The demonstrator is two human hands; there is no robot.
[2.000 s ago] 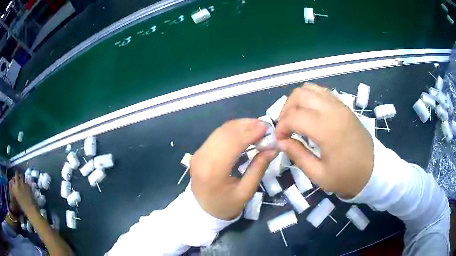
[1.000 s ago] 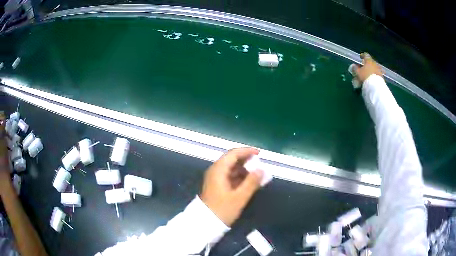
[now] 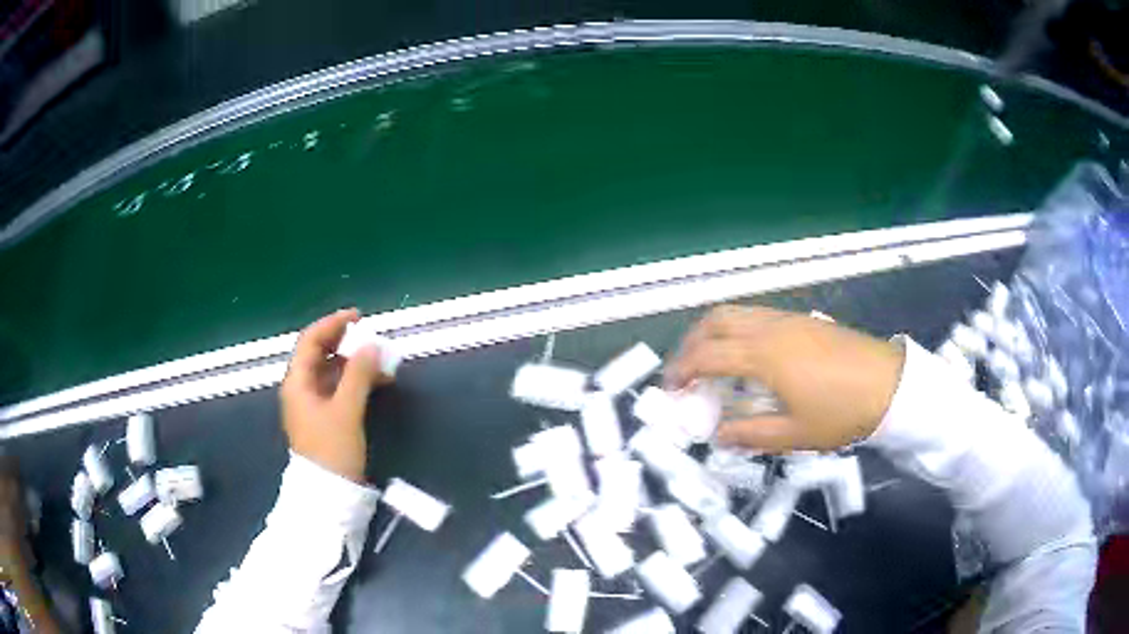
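My left hand (image 3: 327, 394) is just in front of the conveyor side rail and holds a white plastic housing (image 3: 369, 348) between thumb and fingers. My right hand (image 3: 792, 378) is over the upper right of the heap of white stemmed pieces (image 3: 615, 495). Its thumb and fingers are around a whitish piece (image 3: 696, 412), which is blurred; whether it is gripped or only touched is unclear. Several pieces in the heap show thin stems. One stemmed piece (image 3: 417, 504) lies apart, to the left of the heap.
The green conveyor belt (image 3: 520, 186) runs across the top, behind the pale side rail (image 3: 557, 297). A looser group of white pieces (image 3: 140, 440) lies at the left. Another person's arm (image 3: 17, 545) is at the far left edge. A shiny clear plastic bag (image 3: 1077, 334) with white pieces is at the right.
My right hand has come back from the belt's far side to the heap. My left hand still holds a white housing, now further left in view. The camera view has shifted and turned.
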